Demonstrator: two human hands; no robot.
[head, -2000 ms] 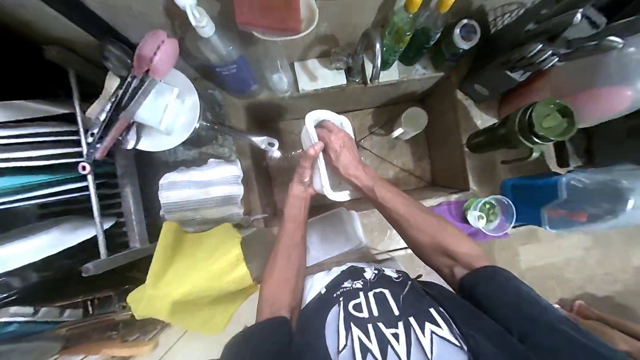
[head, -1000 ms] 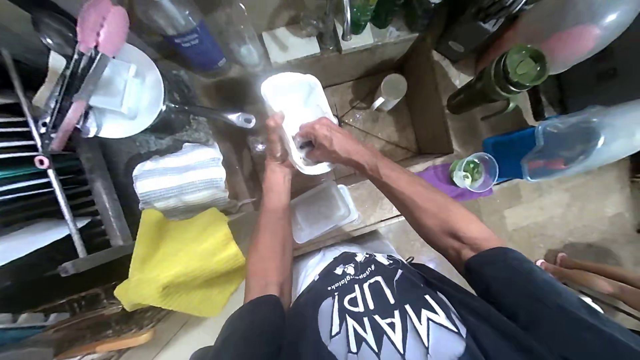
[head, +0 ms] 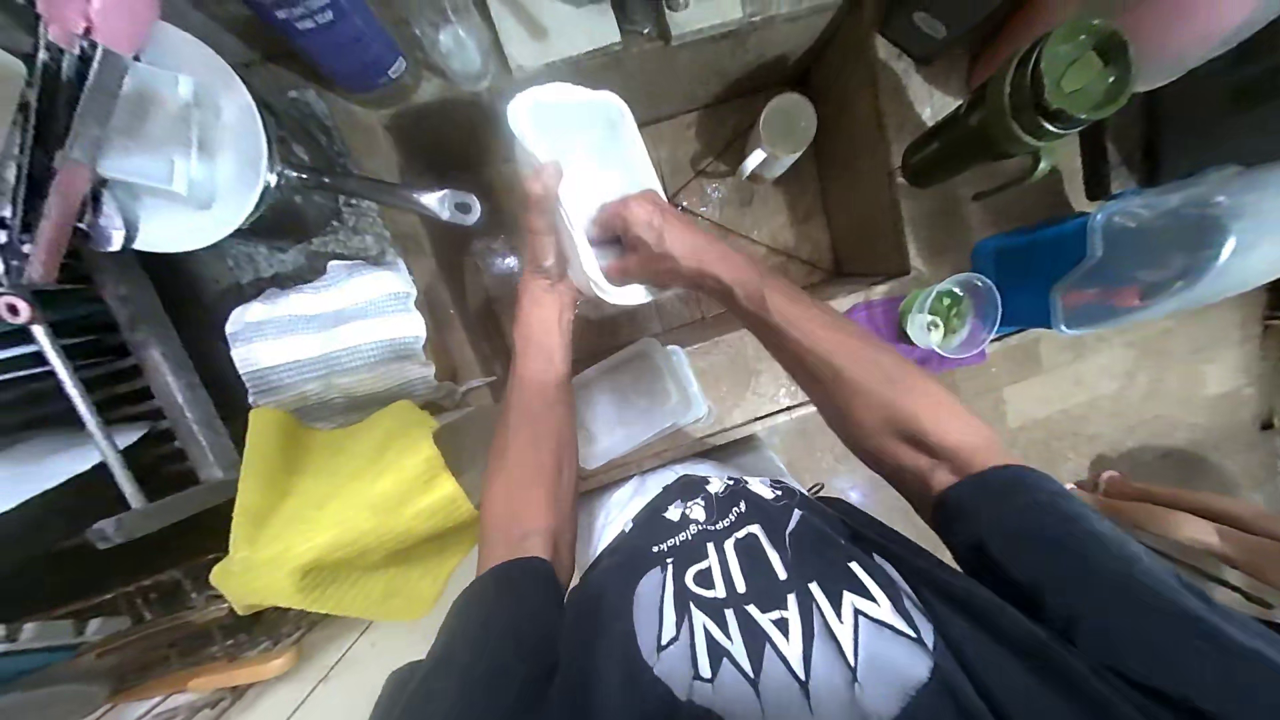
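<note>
Over the tiled sink basin [head: 740, 225], a white rectangular plastic container [head: 590, 140] is tilted in my left hand [head: 545, 225], which grips its left side. My right hand [head: 640, 240] reaches into the container's near end with curled fingers; whether it holds anything is hidden. A white mug [head: 783, 135] rests in the basin, right of the container. Translucent plastic lids [head: 640, 400] lie on the near ledge between my forearms.
Left are a striped cloth [head: 330, 335], a yellow cloth [head: 350, 515], a pan handle [head: 380, 190] and a dish rack [head: 160, 360]. Right stand a green tumbler [head: 990, 120], a clear cup [head: 955, 315] and a clear plastic container [head: 1170, 250]. A person's legs [head: 1190, 515] show at lower right.
The container has gone from nearly upright between both hands to tilted, its inside facing the camera. My right hand has shifted from its upper part to its near end. The view has moved closer.
</note>
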